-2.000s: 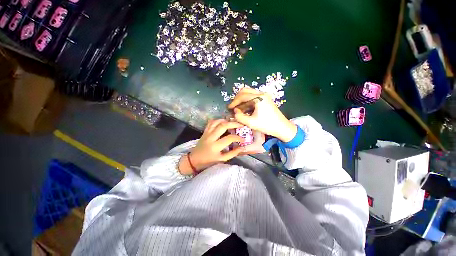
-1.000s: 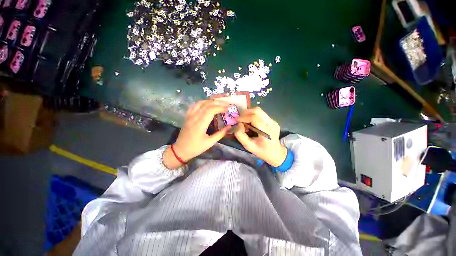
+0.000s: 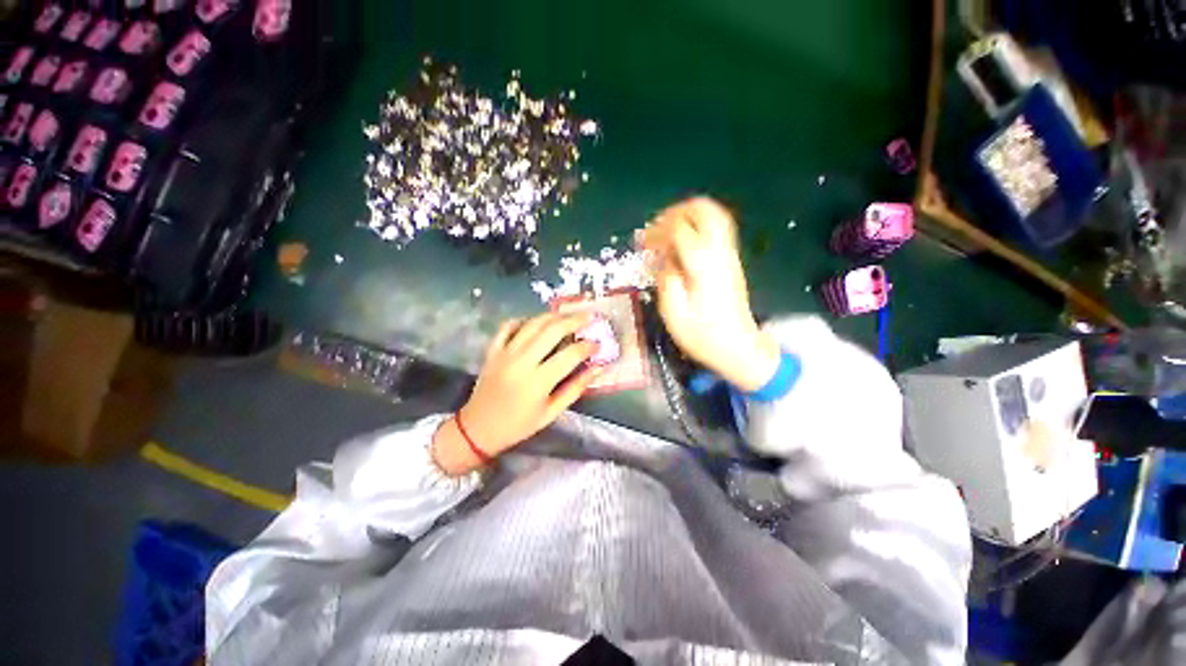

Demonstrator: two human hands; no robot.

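Observation:
A small pink housing [image 3: 600, 341] lies on the square fixture [image 3: 630, 357] with an orange-red border and pale centre, at the bench's front edge. My left hand [image 3: 520, 388] has its fingertips on the housing's left side and holds it there. My right hand [image 3: 702, 289] is raised beyond the fixture, at the right end of the white parts pile [image 3: 588, 275]. It is blurred, and its fingertips and anything in them cannot be made out. A blue strap is round its wrist.
A larger speckled pile [image 3: 471, 163] lies behind. A black tray [image 3: 195, 143] of pink housings is at the left. Two housing stacks [image 3: 860, 289] and a single housing [image 3: 900, 156] are at the right, with a white-grey box [image 3: 995, 436] and a blue parts bin [image 3: 1037, 167].
My right hand has left the housing and moved up to the white parts pile. My left hand stays on the housing. The camera view has shifted.

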